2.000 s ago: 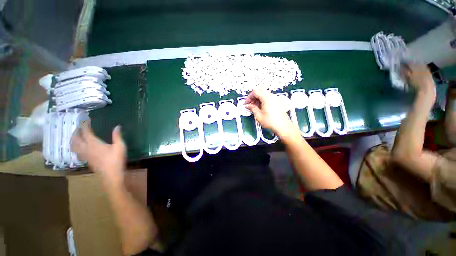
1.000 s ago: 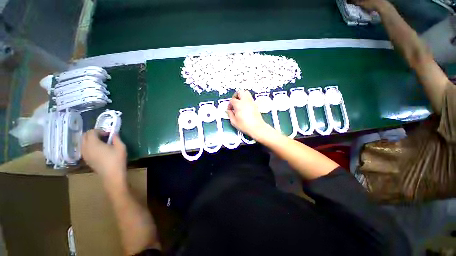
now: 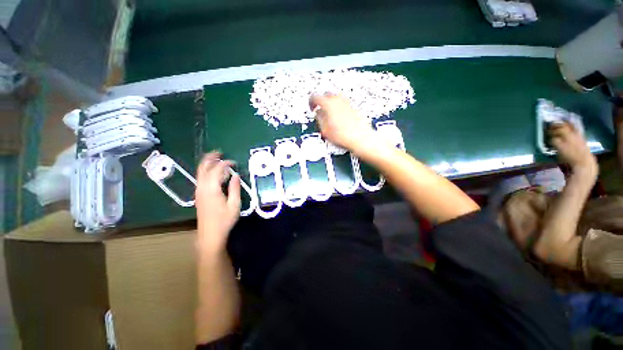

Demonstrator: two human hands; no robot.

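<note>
Several white plastic housings (image 3: 287,152) lie side by side in a row on the green bench, discs away from me and loops towards me. My left hand (image 3: 220,188) is at the left end of the row, thumb and fingers around the far end of a partly hidden housing (image 3: 246,207); its grip is unclear. Another housing (image 3: 171,179) lies slanted left of that hand. My right hand (image 3: 341,124) reaches over the row, fingertips at the pile of small white parts (image 3: 372,96). I cannot tell if it pinches a part. My right hand and forearm hide some housings.
Stacked housings (image 3: 119,126) stand at the left, with upright ones (image 3: 97,191) nearer me. An open carton (image 3: 154,280) is below left. A neighbour's hand (image 3: 572,147) is at a housing (image 3: 546,119) on the right. More housings (image 3: 509,12) lie on the far belt.
My left hand has moved right, from the stacks to the row. A slanted housing now lies between them. My right hand has moved up to the pile. The row's right-end housings are gone.
</note>
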